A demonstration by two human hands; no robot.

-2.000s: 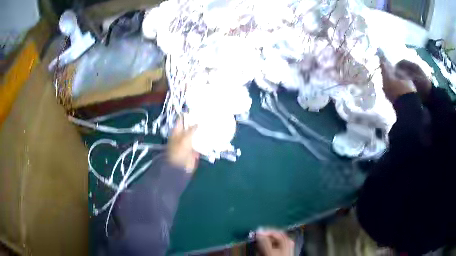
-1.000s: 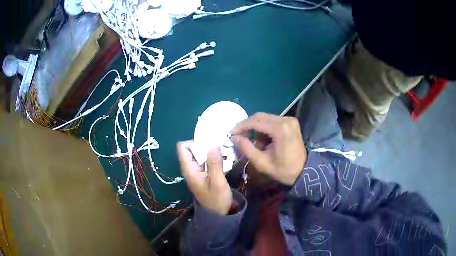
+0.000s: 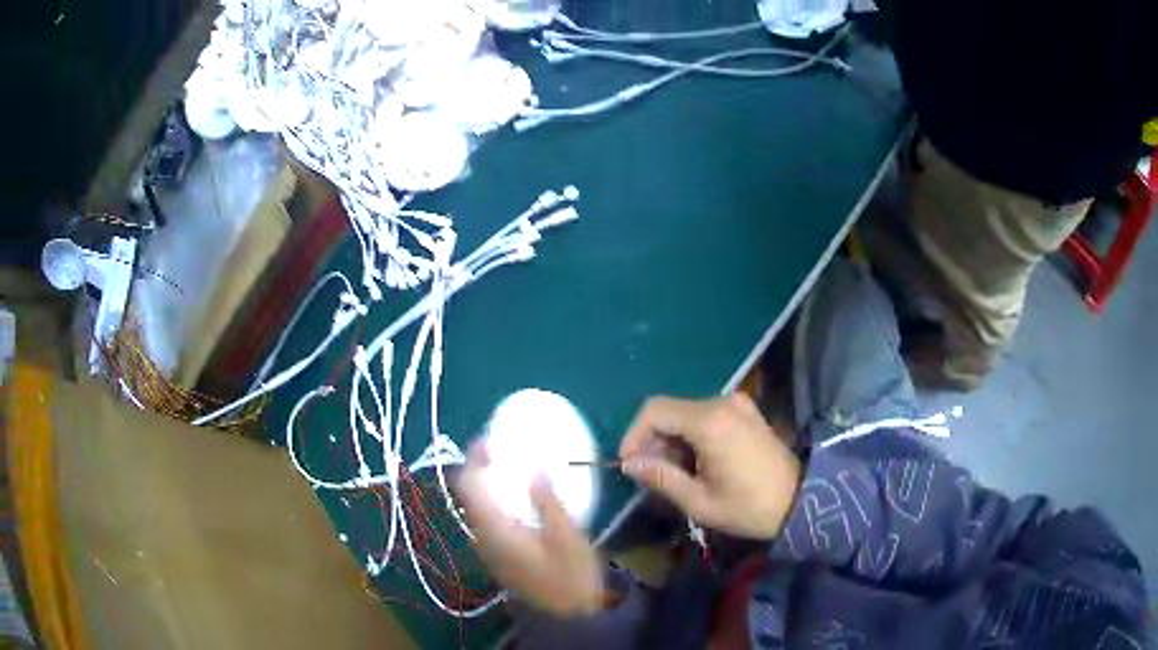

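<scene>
My left hand [image 3: 531,540], blurred, holds a round white housing [image 3: 540,444] over the pale table edge. The disc is overexposed, so its surface detail is hidden. My right hand [image 3: 711,464] is to the right of the disc, thumb and forefinger pinched on a thin dark wire [image 3: 597,464] that runs to the disc. A white cable lead [image 3: 889,425] shows beyond my right sleeve, with small knobs at its end.
White cable leads [image 3: 438,343] and thin red wires [image 3: 425,540] lie on the green table [image 3: 660,292]. A heap of white units [image 3: 419,146] is at the back left. A carton [image 3: 216,533] stands left. A dark-clothed person [image 3: 1016,102] and red stool [image 3: 1105,254] are at right.
My right hand has drawn away from the disc, with a thin wire now stretched between them. The view has shifted, so hands and table things appear lower.
</scene>
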